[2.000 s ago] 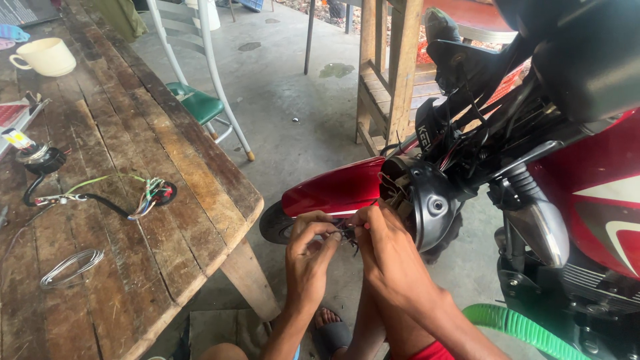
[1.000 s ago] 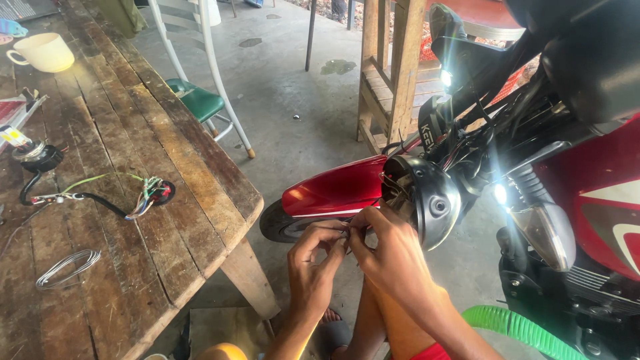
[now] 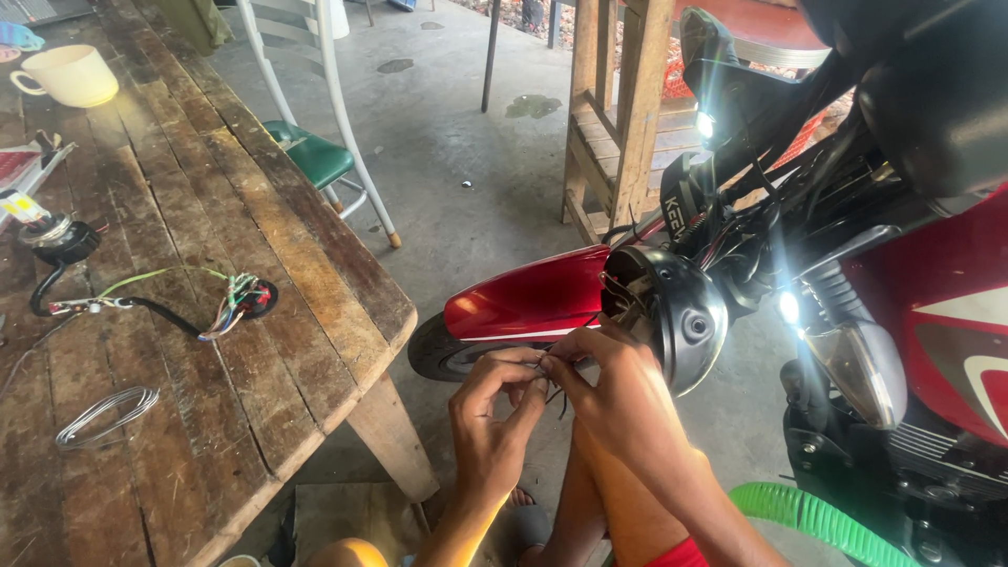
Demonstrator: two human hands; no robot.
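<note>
Thin dark wires run between my hands, just in front of the motorcycle's opened black headlight housing. My left hand pinches them between thumb and fingers. Touching it at the fingertips, my right hand also pinches the wires; the exact spot is hidden by the fingers. Loose wires show inside the housing, behind my right hand. Two small lamps shine on the motorcycle, one up by the handlebar and one beside the turn signal.
On the wooden table at left lie an LED headlight bulb, a wired round part, a coil of wire and a mug. The red front fender stands beyond my hands. A green corrugated hose lies lower right.
The two small lamps on the motorcycle, unlit in the earliest frame, are now shining. My hands have drawn closer together at the fingertips.
</note>
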